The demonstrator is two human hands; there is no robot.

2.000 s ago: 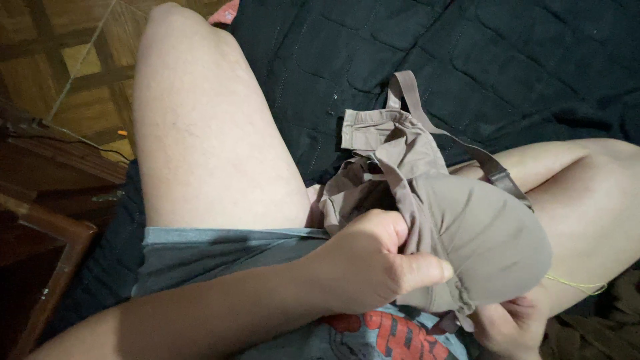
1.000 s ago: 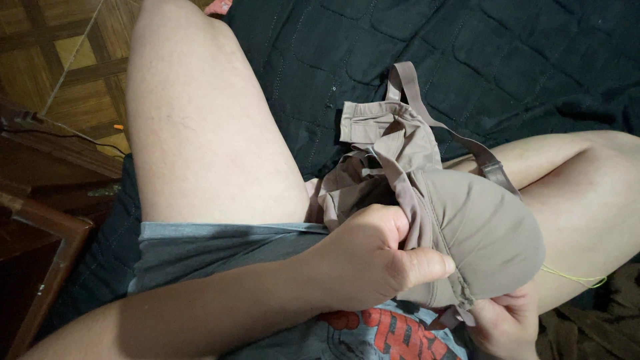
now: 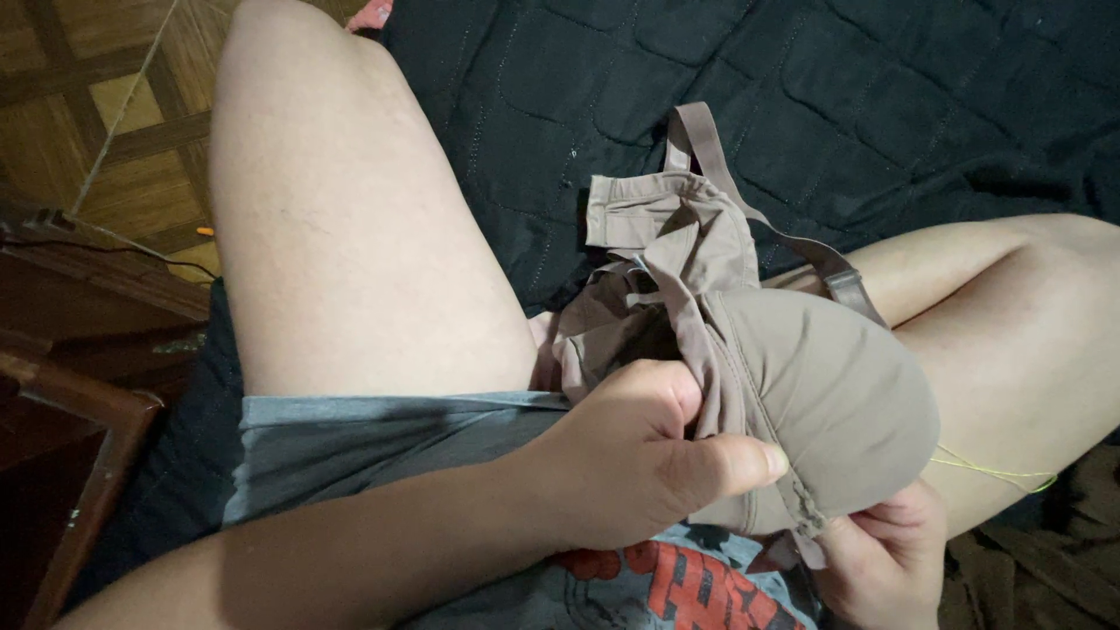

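Observation:
A taupe bra (image 3: 827,394) lies across the lap, its padded cup bulging toward the right thigh. My left hand (image 3: 647,455) grips the band beside the cup, with the thumb pressed on the seam. At the cup's lower edge, my right hand (image 3: 888,551) pinches the fabric near a rough, gathered spot on the seam; its fingertips are partly hidden. The strap (image 3: 801,245) with its slider loops over the far side. A thin yellow-green thread (image 3: 993,471) trails from behind the cup over the right thigh.
A black quilted cover (image 3: 542,114) lies beneath the legs. At the left are a wooden furniture frame (image 3: 118,437), a dark cable (image 3: 114,251) and a patterned floor (image 3: 131,105). Brown cloth (image 3: 1032,569) lies at the lower right.

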